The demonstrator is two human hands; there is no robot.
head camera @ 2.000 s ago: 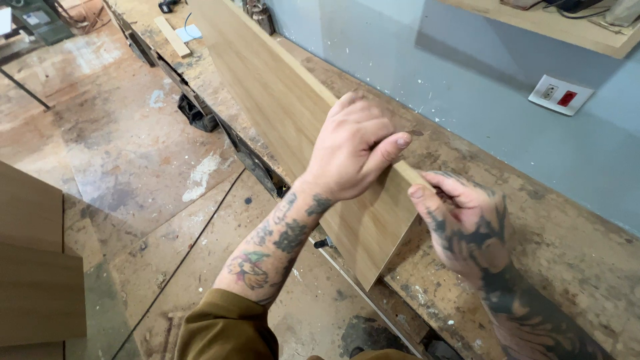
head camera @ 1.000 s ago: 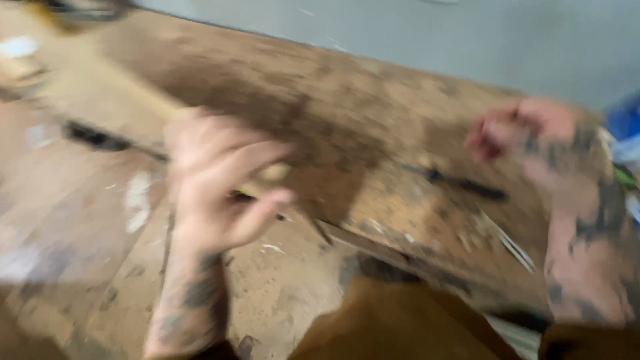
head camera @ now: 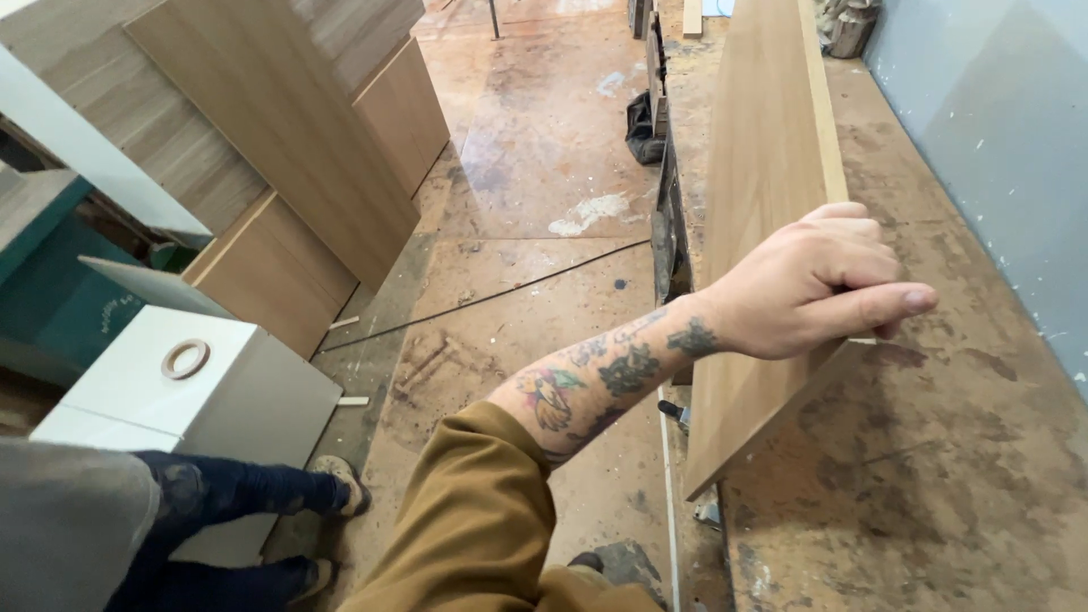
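Note:
A long wood-veneer panel (head camera: 761, 161) stands on its long edge, slightly tilted, along the front of the workbench (head camera: 850, 510). My left hand (head camera: 820, 285) is closed over the panel's upper edge near its near corner, with the thumb pointing right. The tattooed forearm comes out of a brown sleeve and crosses over the floor. The panel's near end reaches down to the bench front, beside a metal clamp part (head camera: 707, 512). My right hand is outside the view.
A co-worker's legs (head camera: 229, 489) are at lower left, beside a white cabinet (head camera: 280, 374) with a roll of edge banding (head camera: 185, 359) on it. Large wood panels (head camera: 289, 127) lean behind. A dark cable (head camera: 484, 297) crosses the floor. The blue-grey wall (head camera: 1003, 110) borders the bench.
My right hand, on the panel's near corner two seconds ago and off it one second ago, has left the view. My left hand remains on the panel. The view has swung left.

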